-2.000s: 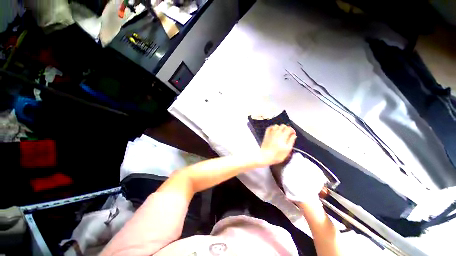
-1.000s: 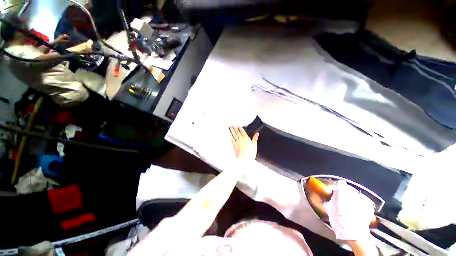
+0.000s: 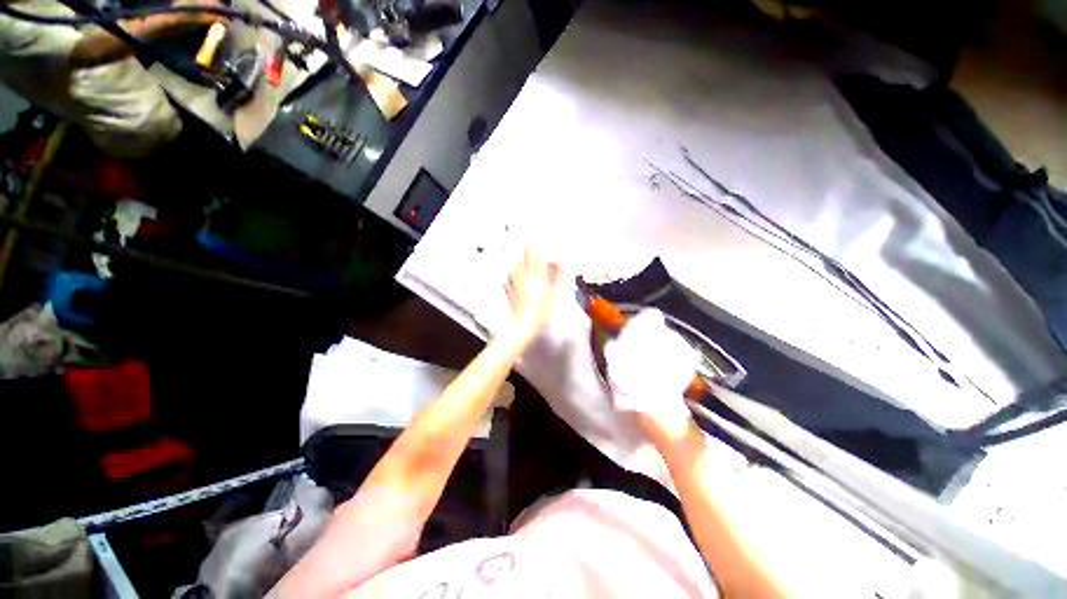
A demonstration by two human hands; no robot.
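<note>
A long dark cut panel (image 3: 819, 392) lies along the front of the white-covered table (image 3: 608, 129). My right hand (image 3: 649, 365), in a white covering, is closed on the steam iron (image 3: 603, 314) with the orange handle. The iron stands over the panel's left end, and its rim shows beside my hand. My bare left hand (image 3: 532, 287) lies on the white cover just left of the iron and panel end, fingers apart, holding nothing. Thin dark strips (image 3: 807, 252) lie on the cover behind the panel.
Dark layered pieces (image 3: 936, 152) lie at the back right. A grey machine bench (image 3: 339, 129) with tools stands at the upper left, with a person's arm and light clothing beyond it. White cloth (image 3: 363, 392) and a metal-framed bin (image 3: 199, 497) are low left. A pale hose trails right.
The iron in my right hand has moved left along the panel to its left end. My left hand has come off the panel's end onto the white cover. The view has shifted.
</note>
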